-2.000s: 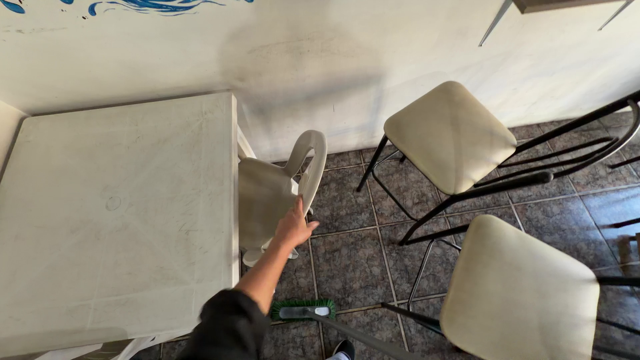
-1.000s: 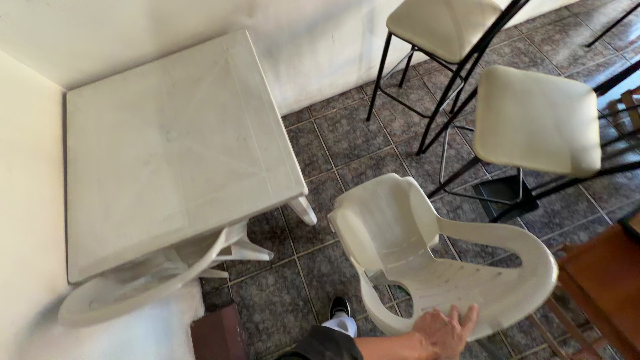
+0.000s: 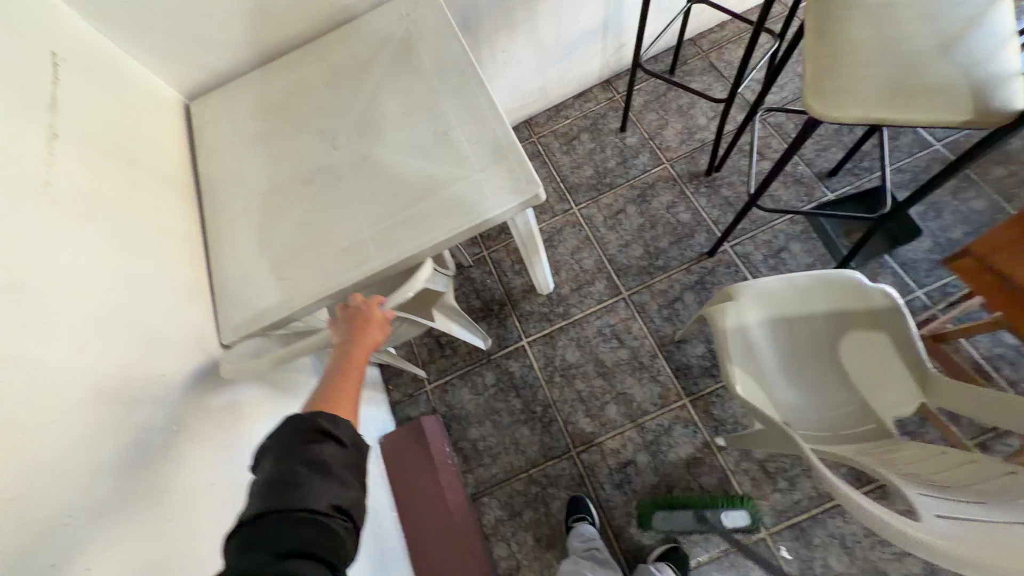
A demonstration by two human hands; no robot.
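Observation:
My left hand [image 3: 362, 324], in a black sleeve, has its fingers closed over the upper rim of a white plastic armchair [image 3: 276, 356] by the wall. Most of that chair is hidden under the white plastic table [image 3: 360, 152]. A second plastic armchair [image 3: 808, 360] stands apart at the right, with no hand on it. Near my feet, a broom head with green bristles [image 3: 696, 514] rests on the tiles; its dark handle runs out at the bottom edge. My right hand is out of view.
Stools with black metal legs and a pale seat [image 3: 912, 64] stand at the upper right, beside a black dustpan [image 3: 868, 228]. A wooden piece of furniture [image 3: 996, 268] is at the right edge. A brown-red ledge [image 3: 436, 496] juts out below the table.
My left hand has let go of the armchair now at the right and holds the one by the table. The view has swung left since the first frame.

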